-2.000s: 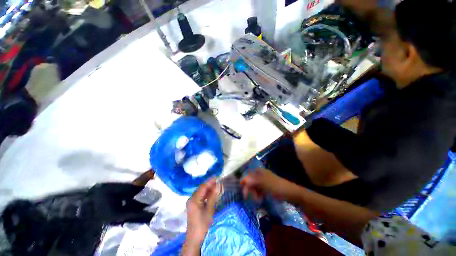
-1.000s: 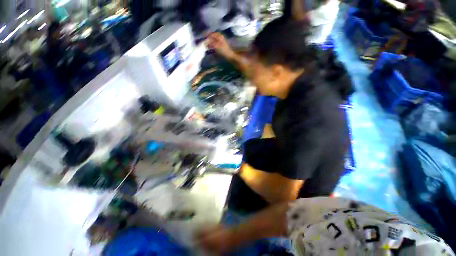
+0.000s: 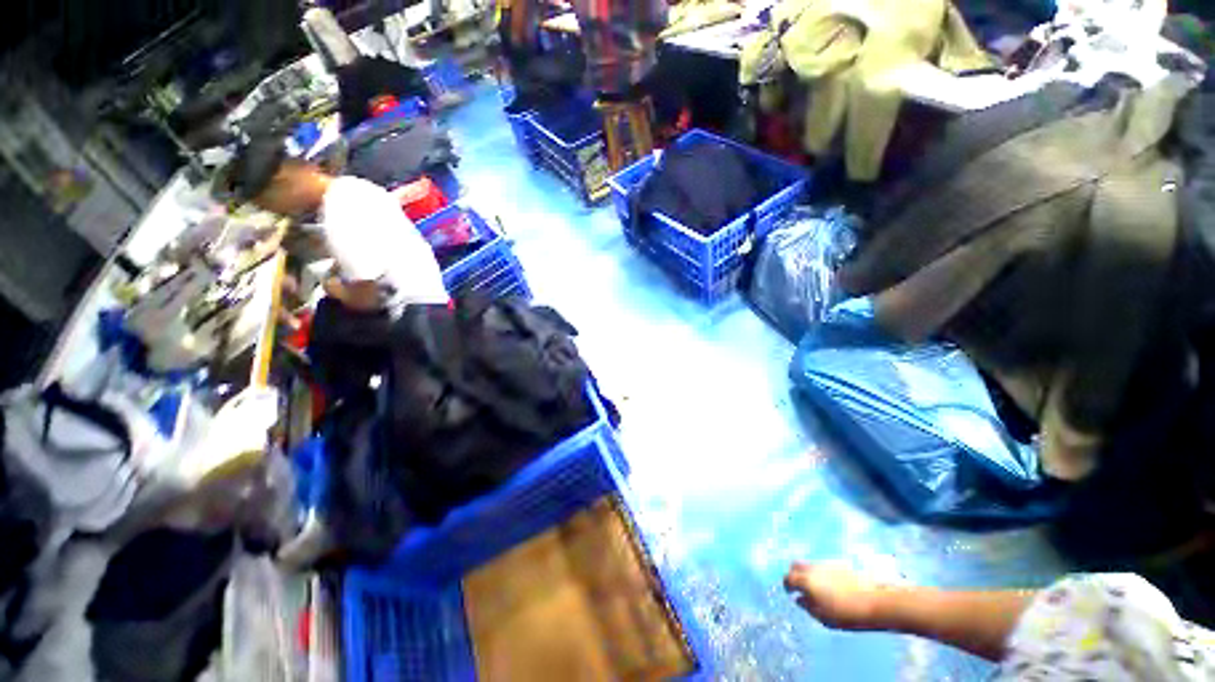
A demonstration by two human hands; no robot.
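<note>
My right hand [image 3: 833, 596] is at the lower right, over the blue floor, with its fingers curled. Nothing shows in it, but its palm is hidden. It touches nothing visible. My left hand is out of the picture. A large blue plastic crate [image 3: 533, 482] stands nearest, at the lower centre, left of my right hand. A brown cardboard sheet [image 3: 573, 606] lies in its near part. A heap of black garments [image 3: 486, 386] fills its far part and rises above the rim.
Blue floor [image 3: 666, 400] runs between the crates. A blue plastic bag [image 3: 919, 406] and hanging olive garments [image 3: 1026, 213] stand on the right. Another blue crate [image 3: 720, 253] holds dark cloth. A person in white [image 3: 380, 240] sits at the left tables. Grey cloth heaps lie at the lower left.
The view has swung right, away from the machine table and the person in black, to the floor and crates. My left hand and the open blue bag have left the picture.
</note>
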